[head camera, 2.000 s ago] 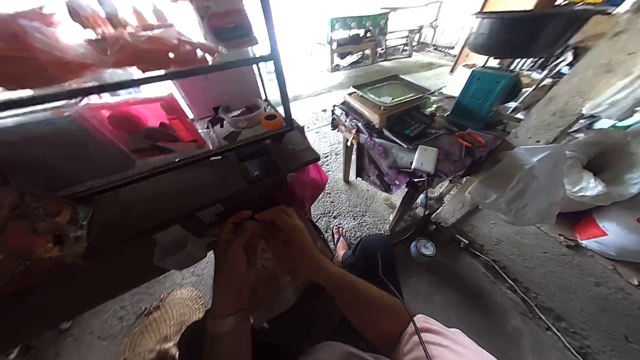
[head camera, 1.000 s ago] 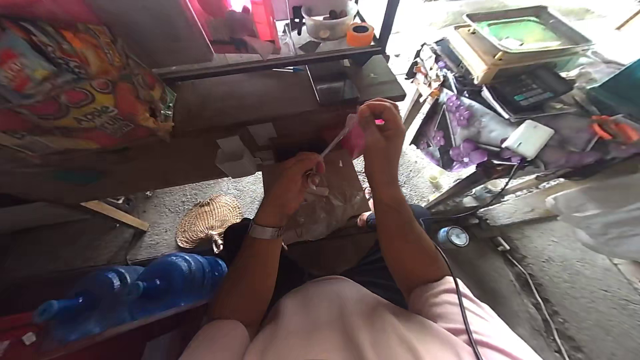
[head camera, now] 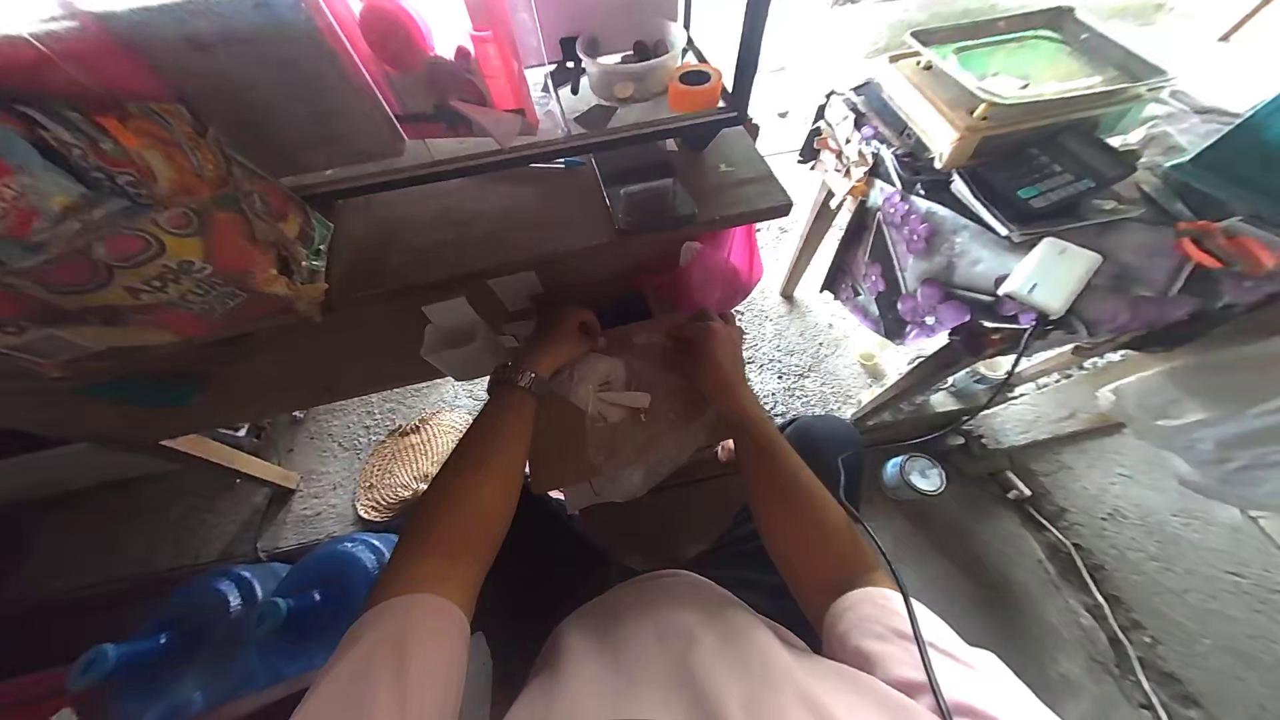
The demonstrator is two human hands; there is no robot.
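Observation:
A clear plastic bag (head camera: 650,440) with a small white piece (head camera: 624,399) lying on it rests at a cardboard box (head camera: 560,435) between my forearms. My left hand (head camera: 562,340), with a metal watch at the wrist, is at the bag's upper left edge, its fingers bent. At the upper right edge is my right hand (head camera: 708,350), fingers curled close to the plastic. Shade and blur hide whether either hand grips the bag. Left of my left hand are folded white papers (head camera: 462,340). A pink plastic bag (head camera: 715,270) hangs just beyond my right hand.
Snack packs (head camera: 150,240) lie on the wooden bench (head camera: 470,215) at left. A shelf holds a plastic tub (head camera: 632,70) and orange tape roll (head camera: 694,88). Blue water bottles (head camera: 230,610), a woven fan (head camera: 410,465) and a tin can (head camera: 912,475) are below. A cluttered side table (head camera: 940,240) stands right.
One second ago both hands were above the plastic, with a thin whitish strip stretched between them. Now they are lower, at the bag's upper edge, and that strip is no longer seen between them.

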